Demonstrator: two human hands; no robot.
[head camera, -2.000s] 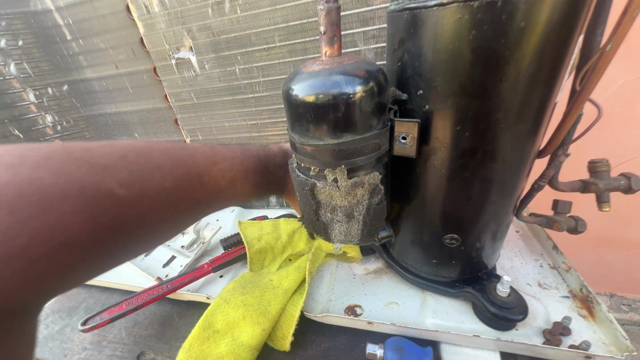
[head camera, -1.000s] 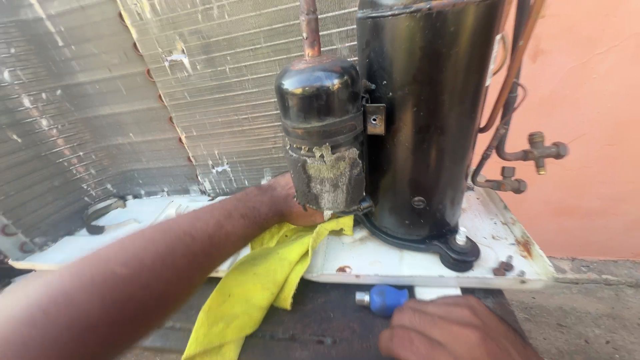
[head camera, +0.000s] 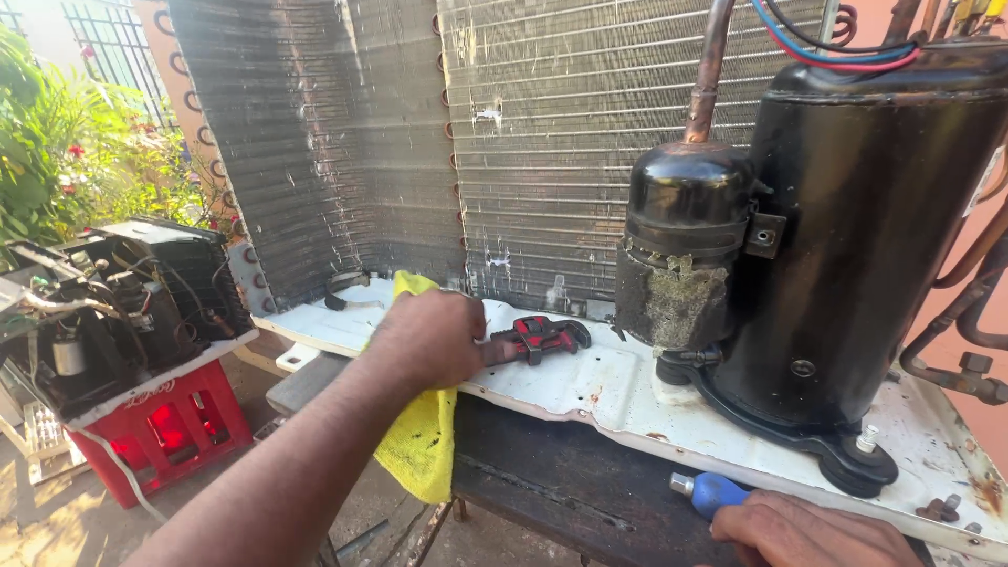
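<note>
My left hand (head camera: 429, 339) is closed on a yellow cloth (head camera: 425, 449) that hangs over the front edge of the white metal base pan (head camera: 535, 390). Beside its fingers a red pipe wrench (head camera: 547, 339) lies on the pan; the wrench's handle is hidden by the hand. At the lower right, my right hand (head camera: 811, 531) rests by a blue-handled tool (head camera: 715, 492) with a metal tip; whether it grips the handle cannot be told. Above stand a black compressor (head camera: 850, 260) and its smaller accumulator (head camera: 681, 205), wrapped in a torn, worn pad (head camera: 681, 303).
Finned condenser coils (head camera: 551, 173) rise behind the pan, with a loose strap (head camera: 346, 295) near their foot. A dark bench (head camera: 543, 480) supports the pan. At left, another unit with wiring (head camera: 134, 291) sits on a red plastic crate (head camera: 169, 433). Rusty bolts (head camera: 939, 508) lie at right.
My left hand has moved left from behind the accumulator, and the yellow cloth has moved left with it. My right hand was out of view two seconds ago. The view has shifted left.
</note>
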